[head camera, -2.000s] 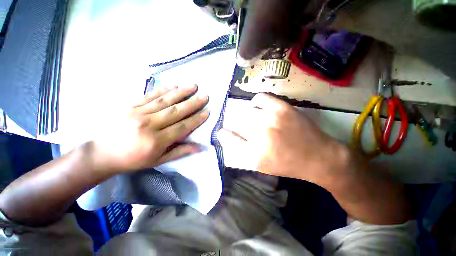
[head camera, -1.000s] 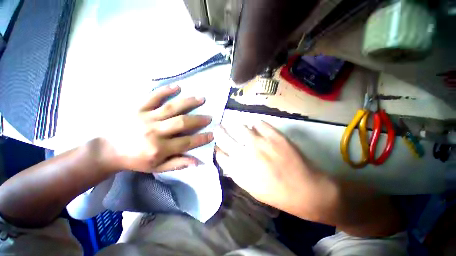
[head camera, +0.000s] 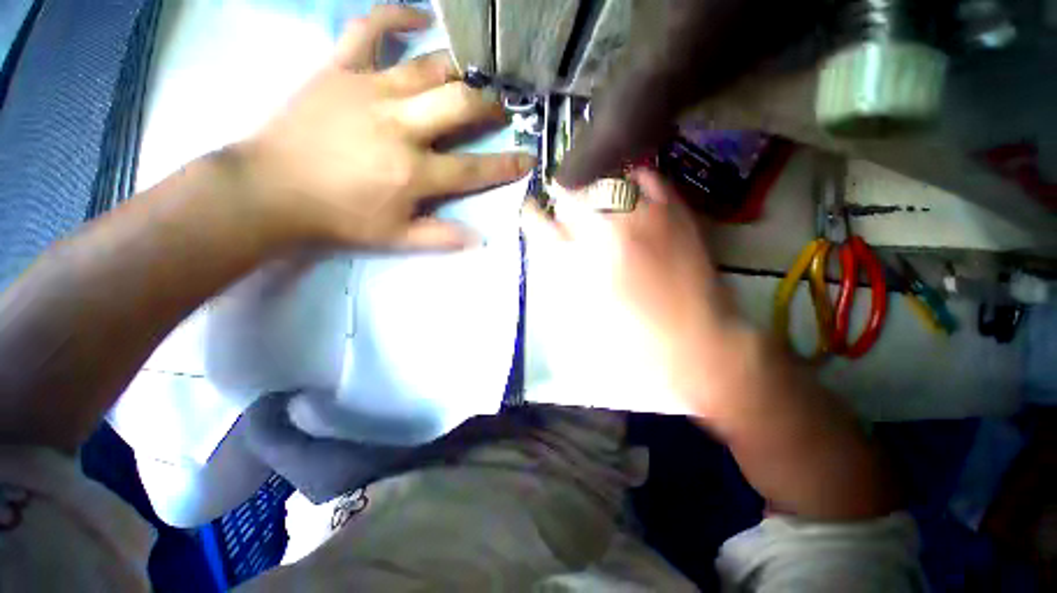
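A fabric panel (head camera: 435, 336), white side up with a dark right edge, runs from the sewing machine's presser foot (head camera: 545, 174) down to the wearer's lap. My left hand (head camera: 383, 145) lies flat on it with fingers spread, left of the foot. My right hand (head camera: 632, 249) is at the right of the foot, blurred, its fingertips close to the fabric edge and beside the brass-coloured ribbed knob (head camera: 619, 195). Whether its fingers grip the fabric cannot be told. The needle tip is not clear.
A stack of dark panels (head camera: 70, 127) lies at the left. Scissors (head camera: 852, 295) with yellow and red loops and small green-yellow snips (head camera: 931, 304) lie at the right. A phone in a red case (head camera: 724, 174) is behind my right hand. A blue basket (head camera: 249, 535) is below the table.
Both hands have moved up to the presser foot. The fabric has shifted, with more white side showing toward the lap. The view has moved, showing more of the machine head.
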